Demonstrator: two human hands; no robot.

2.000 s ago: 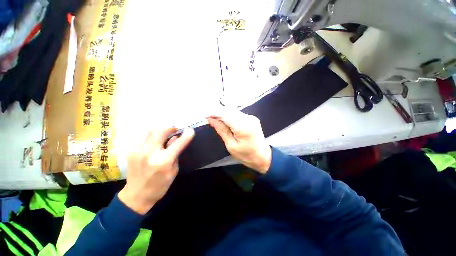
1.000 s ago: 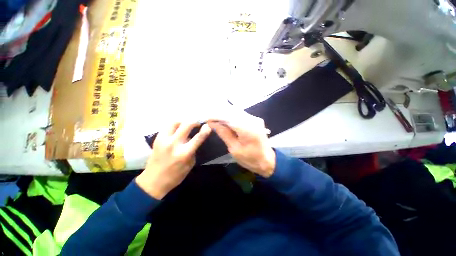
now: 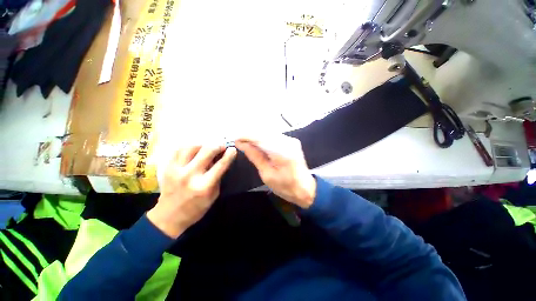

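Note:
A black fabric strip (image 3: 364,126) lies along the table's front edge, its right end beside the scissors. My left hand (image 3: 189,187) pinches the strip's upper edge near its left part. My right hand (image 3: 281,170) grips the same edge just to the right, the fingertips of both hands almost touching. A small pale bit of the edge shows between the fingertips. The strip's left end is hidden by my left hand.
Black-handled scissors (image 3: 445,124) and a red-handled small tool (image 3: 480,146) lie at right by the white sewing machine (image 3: 470,70). Brown cardboard (image 3: 88,129) with yellow tape (image 3: 132,117) is at left, bearing a white sliver (image 3: 110,50). Black jagged-ended pieces (image 3: 56,50) lie at upper left.
The hands have come together along the strip's edge; its left end, seen a second ago, is now covered. The table and machine have shifted right in view.

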